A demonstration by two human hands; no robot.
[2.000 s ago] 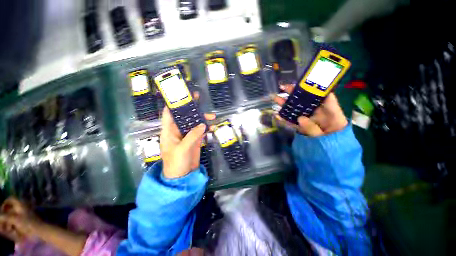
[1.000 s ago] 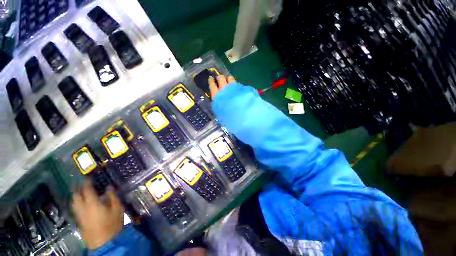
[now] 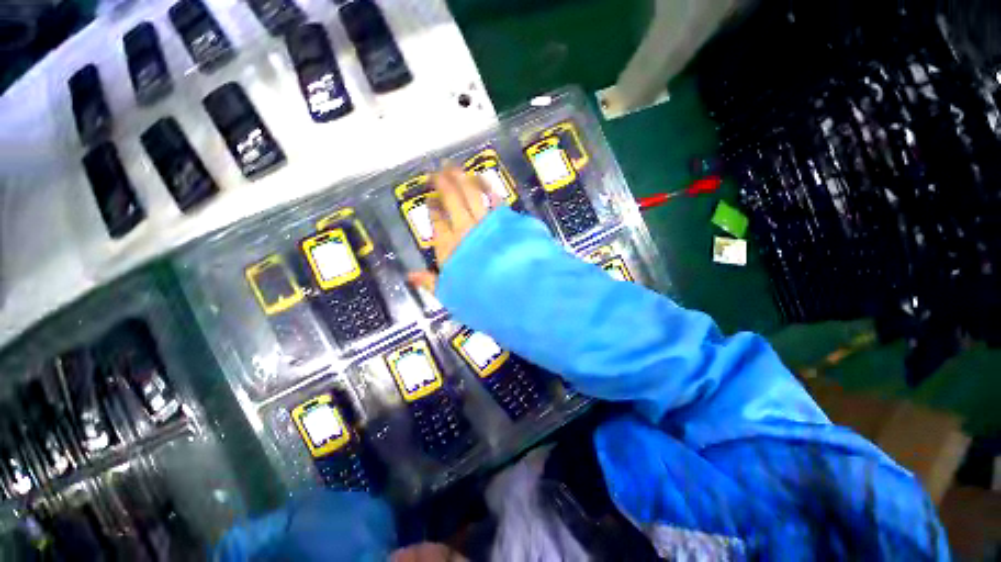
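Note:
A clear blister tray [image 3: 236,379] lies before me with keypad phones in two rows. Several screens are lit, such as on the upper-row phone [image 3: 332,259] and the lower-row phone [image 3: 415,369]. An empty-looking yellow bezel [image 3: 274,284] lies in the upper left pocket. A lit phone [image 3: 552,165] is in the upper right pocket, with another yellow frame behind it. My right hand [image 3: 458,209] is blurred over the middle of the upper row, partly covering two phones; its grip cannot be told. Only my left sleeve [image 3: 313,529] shows at the bottom edge; the hand is hidden.
Black phone-like pieces [image 3: 178,164] lie in rows on a white board [image 3: 362,148] beyond the tray. Another tray with dark pieces [image 3: 77,423] is at left. At right are a red tool [image 3: 692,189], a green tag [image 3: 729,218], a white label [image 3: 729,250], a post foot and a glossy black heap [image 3: 856,165].
My right hand has moved left from the upper right pocket, where a lit phone now shows. The upper left pocket shows a bezel instead of a lit phone. My left hand has gone from sight.

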